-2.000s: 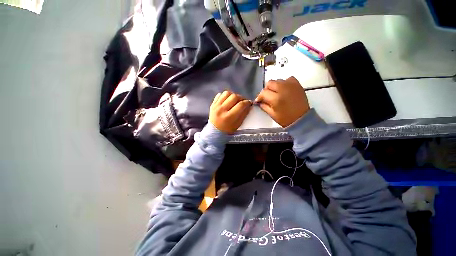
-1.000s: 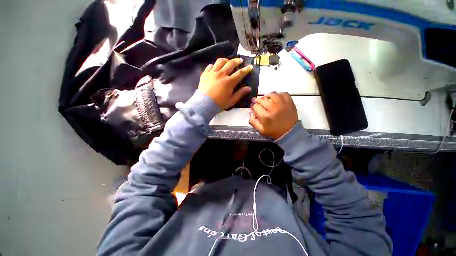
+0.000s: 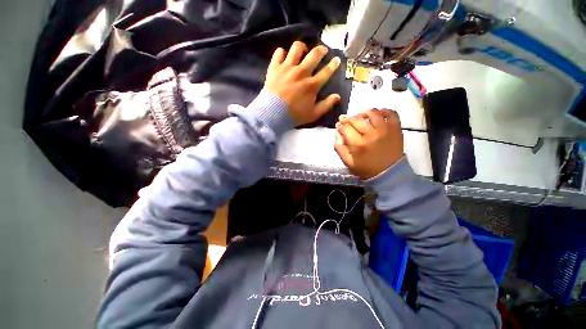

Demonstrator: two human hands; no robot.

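Observation:
A large black garment [image 3: 218, 77] covers the left of the white table, with a gathered elastic-like band [image 3: 168, 109] on its shinier part. My left hand [image 3: 301, 83] lies flat on the garment with fingers spread, just left of the needle area. My right hand [image 3: 372, 141] is curled at the garment's right edge, near the table's front; whether its fingers pinch the cloth edge is hidden. The presser foot and needle area [image 3: 358, 69] of the white sewing machine [image 3: 475, 45] is just beyond my hands, at the cloth's edge.
A black smartphone [image 3: 451, 135] lies right of my right hand. A pink and blue slim tool [image 3: 416, 83] lies between phone and needle. The table's front edge [image 3: 308, 174] has tape-like marks. Blue crates [image 3: 482, 247] stand below at right. A white cord [image 3: 316, 257] hangs over the sweatshirt.
My left hand has gone from pinching the cloth edge to lying flat on the garment, near the needle. My right hand has parted from it and stays curled. The camera view has shifted and tilted.

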